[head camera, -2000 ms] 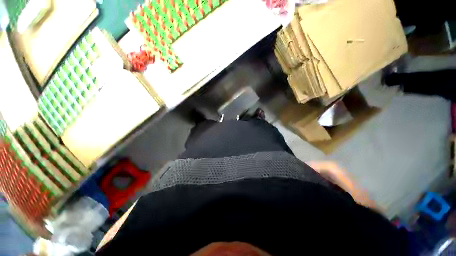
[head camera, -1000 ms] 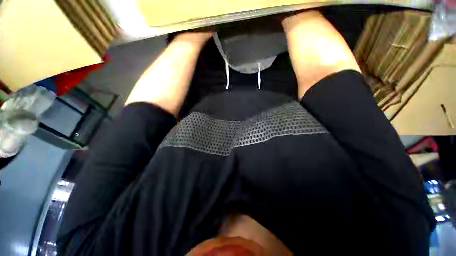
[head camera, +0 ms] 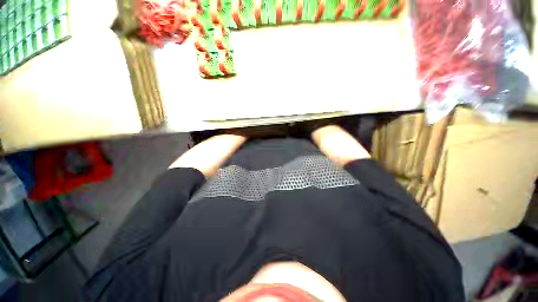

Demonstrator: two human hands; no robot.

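Finished pieces, green with red diagonal strips, stand in tight rows along the top of the cardboard sheet. A short double column of them reaches down at the left. A tangled pile of red bands lies left of that column. Bare green and whitish pieces lie on the left board. Both my forearms reach forward to the bench's near edge. My left hand and my right hand are hidden below that edge, so what they do cannot be seen.
An open clear bag of red bands overhangs the right bench edge. Spare cardboard is stacked below it at the right. A red stool stands on the floor at the left, beside a dark metal frame.
The view has swung back over the bench, showing the rows and the bag of bands again. Both forearms still reach to the bench edge, as one second ago.
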